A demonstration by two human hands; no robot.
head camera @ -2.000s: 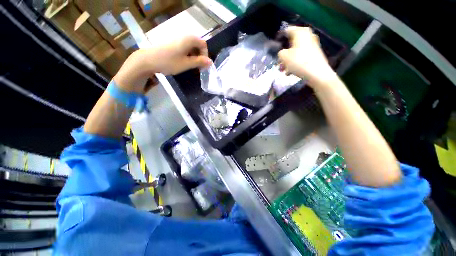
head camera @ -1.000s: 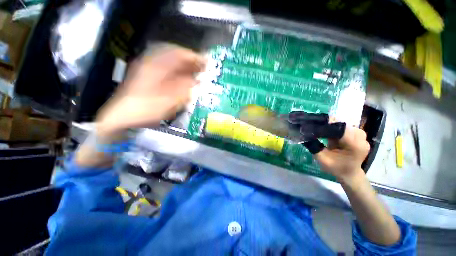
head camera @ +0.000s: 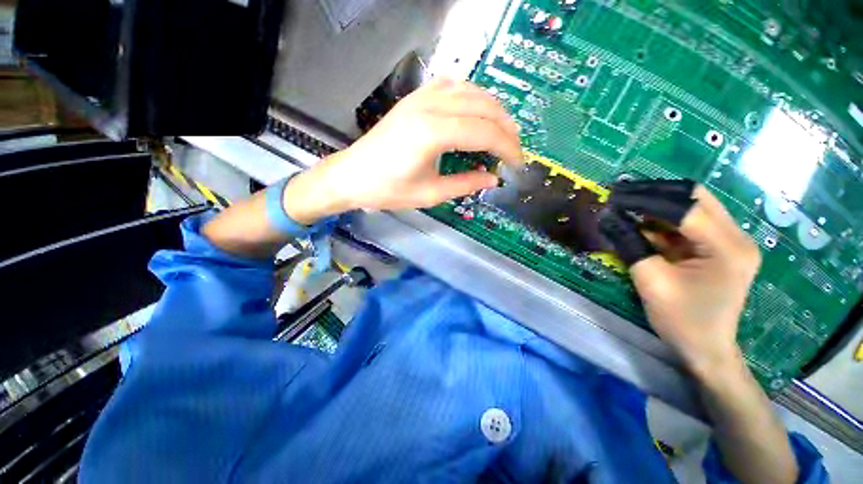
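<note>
The large green circuit board (head camera: 643,104) lies in front of me along the metal edge. A dark perforated plate (head camera: 558,203) lies over the yellow insulating sheet (head camera: 575,182) near the board's front edge; yellow shows along its far side and at its right end. My left hand (head camera: 426,151) has thumb and finger on the plate's left end. My right hand (head camera: 686,250), with black finger cots, grips the plate's right end. The fingertips hide both ends. I cannot tell whether the plate touches the sheet.
A metal rail (head camera: 530,298) runs between my body and the board. A black tray (head camera: 194,66) stands at the upper left. Dark perforated pieces (head camera: 393,93) lie left of the board. Black racks (head camera: 76,227) stand at the far left.
The view has moved closer to the board. Both hands have come together over the yellow sheet, and the plate my right hand held above the board is now over the sheet.
</note>
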